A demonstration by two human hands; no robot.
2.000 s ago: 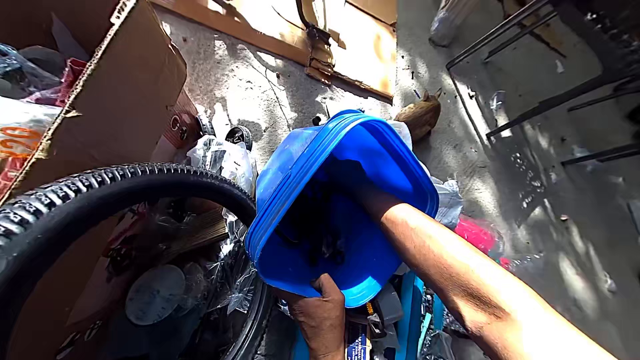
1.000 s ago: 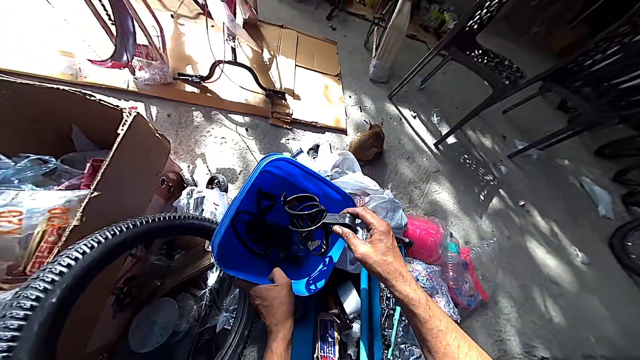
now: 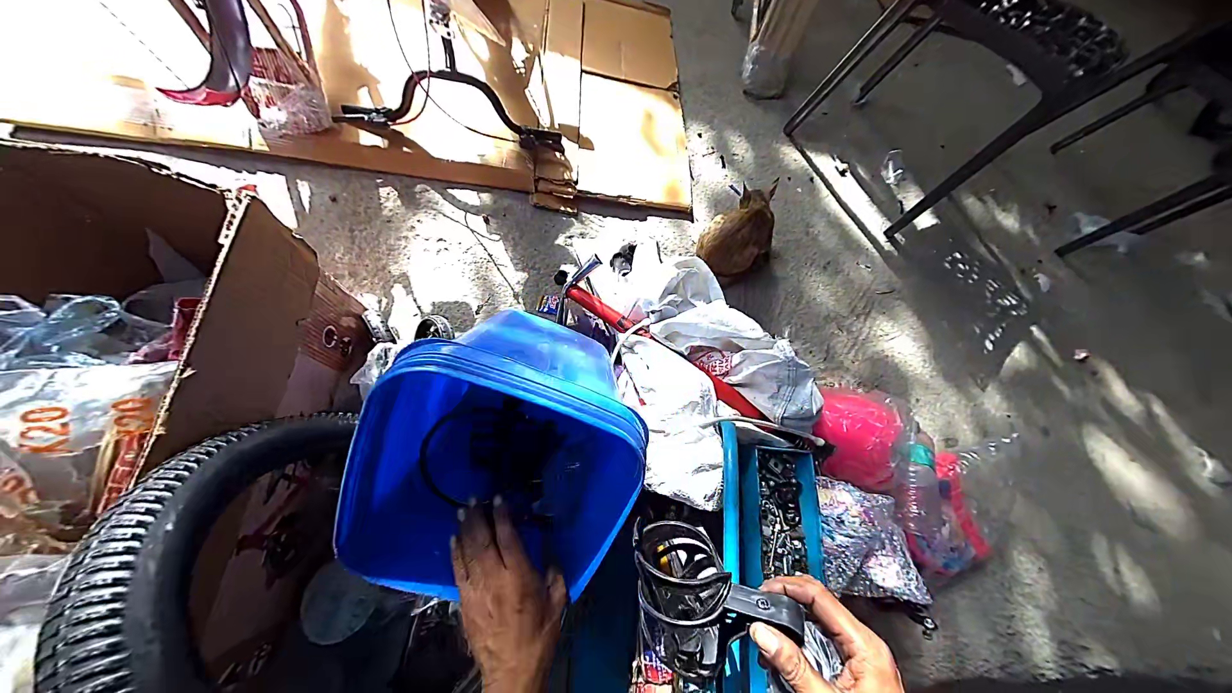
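Note:
A blue plastic container [image 3: 385, 481] is tilted with its mouth towards me, dark cables or parts in its shadowed inside. My left hand [image 3: 510, 597] reaches over its near rim, fingers inside against the wall; whether they grip anything is hidden. To the right, my right hand [image 3: 828, 635] holds a black bracket-like part with rings [image 3: 683, 587], thumb and fingers on its flat arm. That part is above a blue metal toolbox [image 3: 730, 539] whose tray holds small metal parts [image 3: 782, 510].
A bicycle tyre [image 3: 125, 568] and a cardboard box [image 3: 241, 327] of plastic bags stand left. White bags [image 3: 674, 414], a red tube [image 3: 712, 375] and a pink bag [image 3: 857, 438] lie beyond the toolbox. A cat [image 3: 739, 236] sits on the concrete; chair legs [image 3: 972, 173] stand right.
My right hand was inside the container, then came out with the black part, and has moved right and down with it, over the toolbox. The container has tipped towards me.

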